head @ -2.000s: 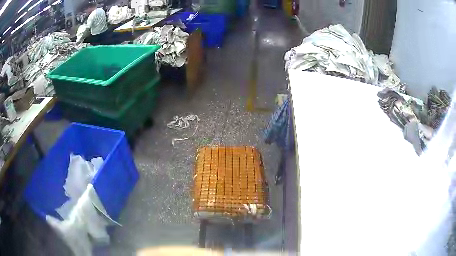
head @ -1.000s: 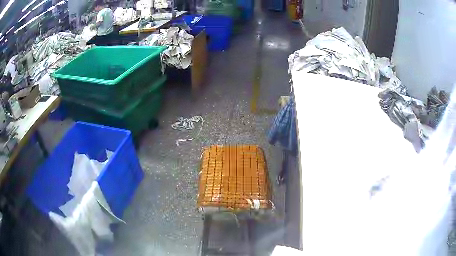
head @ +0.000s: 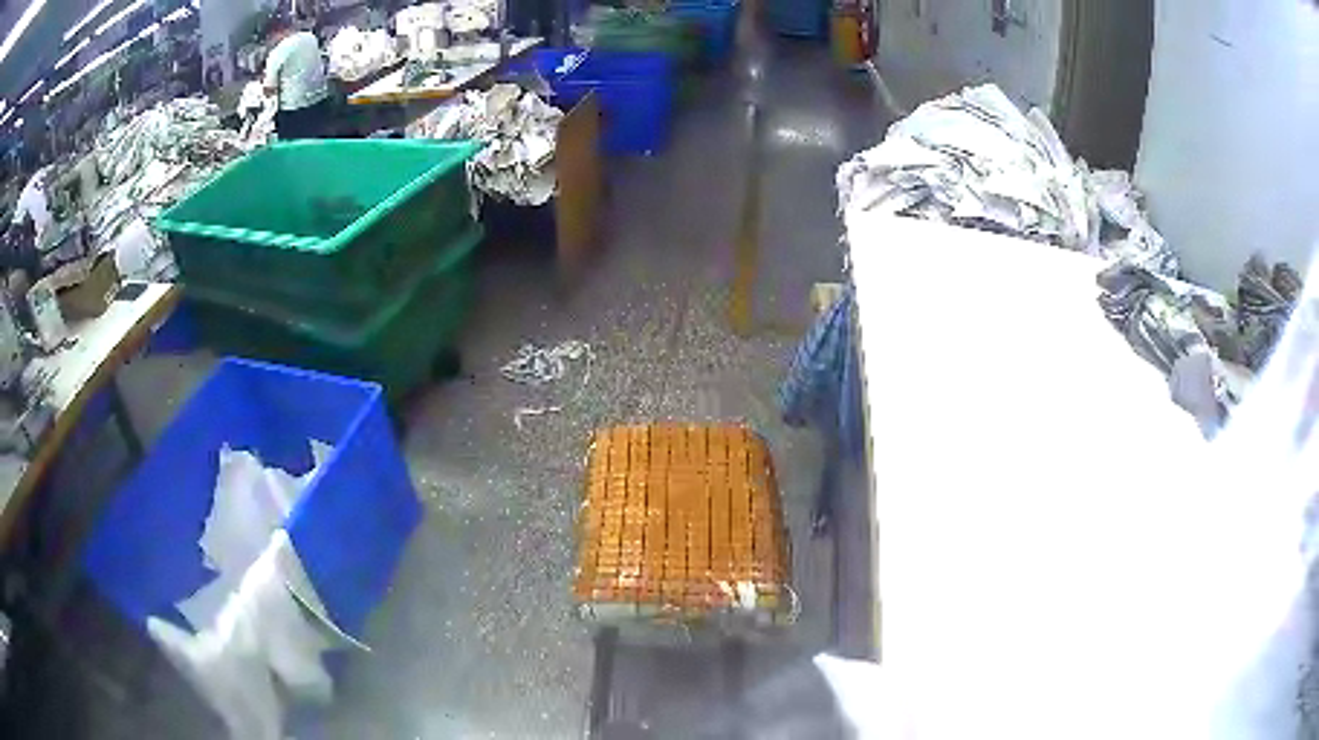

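Neither my left hand nor my right hand is in view. The orange-brown slatted stool (head: pixel 683 518) stands in front of me, with pale threads at its near edge. To its right is the large white table (head: pixel 1013 477), strongly overexposed. A corner of white cloth (head: pixel 854 691) shows at the bottom edge beside the table; what holds it is out of the picture. A garment pile (head: pixel 969 156) lies at the table's far end.
A blue bin (head: pixel 369 499) with white cloth over its rim stands left, before stacked green bins (head: pixel 316 239). Loose threads (head: pixel 547 362) lie on the floor. A blue bag (head: pixel 817 369) hangs by the table. A person (head: pixel 297 80) is at the far left.
The view has shifted slightly, so the stool and blue bin sit a little further right than at first. A pale shape at the bottom edge has gone and the white cloth corner now shows further right.
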